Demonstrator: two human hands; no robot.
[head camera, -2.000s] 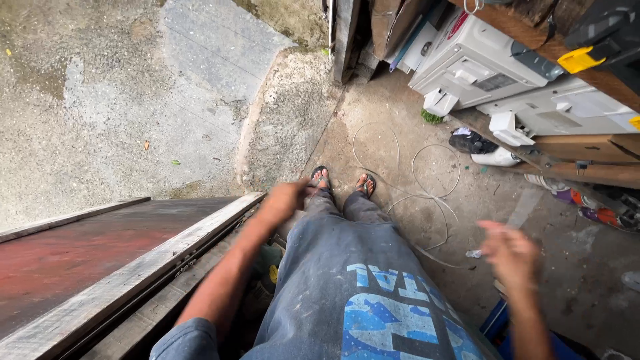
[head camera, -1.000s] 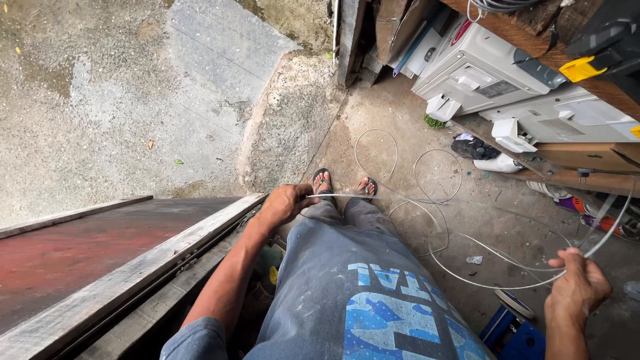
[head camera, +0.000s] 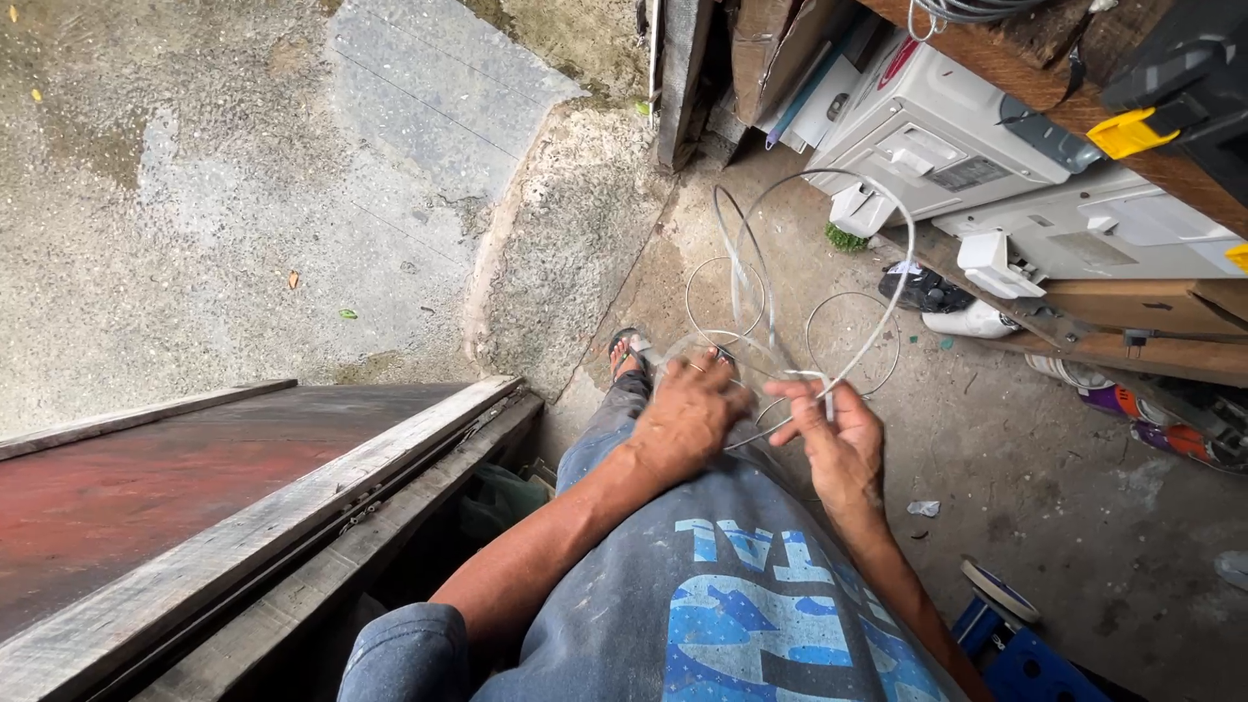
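Observation:
A thin whitish-grey cable (head camera: 909, 255) makes loose loops in front of my body, some in the air and some near the concrete floor. My right hand (head camera: 837, 441) grips the cable between thumb and fingers, where strands cross. Close beside it, my left hand (head camera: 694, 408) is blurred, back of the hand up, over the cable loops at its fingers; whether it grips a strand is hidden. Below the hands are my feet in flip-flops, the left foot (head camera: 627, 353) showing more plainly.
A red panel with a wooden frame (head camera: 283, 517) stands at the left. At the right, white appliance units (head camera: 951, 146) sit on wooden shelving beside a black case with a yellow latch (head camera: 1131, 134). A blue wheeled object (head camera: 1033, 663) lies at the lower right.
My hands were wide apart a second ago with the cable stretched between them; now they are close together. The right hand has moved left, and more cable is raised in loops.

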